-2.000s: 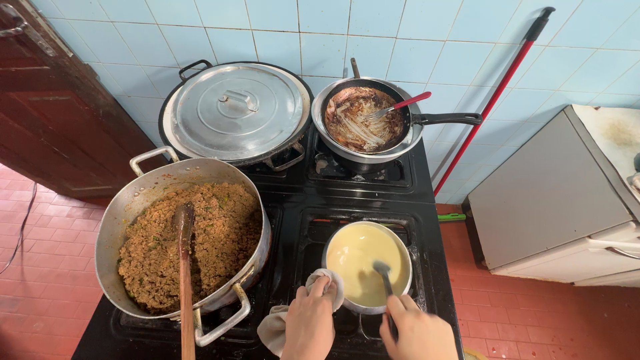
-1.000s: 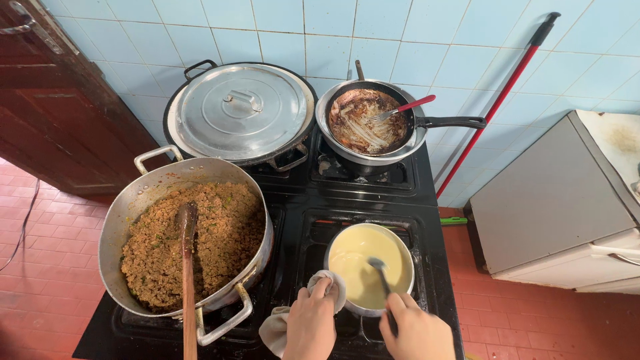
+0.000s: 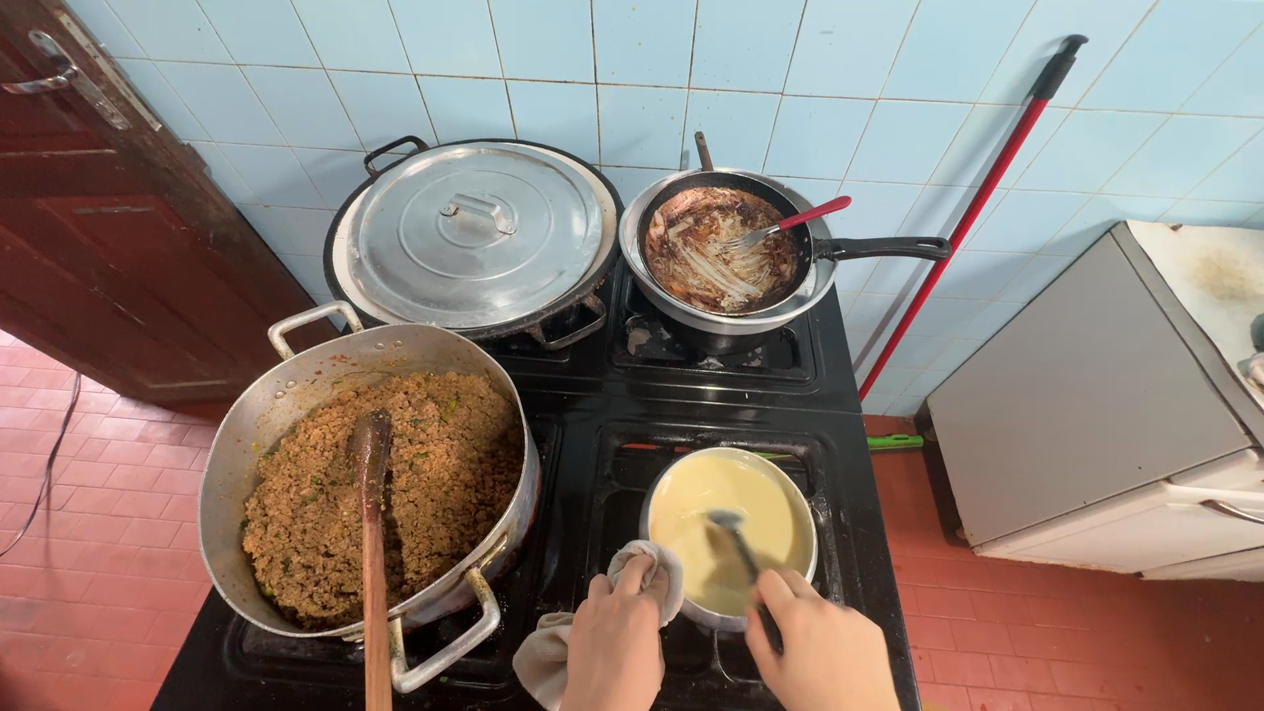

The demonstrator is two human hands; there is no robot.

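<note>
My left hand [image 3: 617,637] grips a folded pale cloth [image 3: 541,660] against the left rim of a small metal pot [image 3: 812,553]; whatever the cloth covers is hidden. Pale yellow creamy liquid [image 3: 765,494] fills much of the pot. In my right hand [image 3: 825,637] is the dark handle of a spoon-like utensil [image 3: 736,543], its head partly in the liquid. Left of the hands, a large aluminium pot [image 3: 232,474] holds cooked ground meat [image 3: 444,425], with a wooden spoon [image 3: 373,553] resting in it and over its near rim.
Behind stand a wide lidded pan [image 3: 395,237] and a soiled frying pan [image 3: 726,286] with a red-handled fork [image 3: 810,214], set in a metal bowl [image 3: 647,267]. The black stove [image 3: 573,395] carries everything. A red pole [image 3: 963,237] leans on the tiled wall, near a white cabinet [image 3: 1066,395].
The utensil's head has shifted within the yellow liquid, toward the left side of the pot compared with two seconds ago. My left hand keeps its place on the cloth.
</note>
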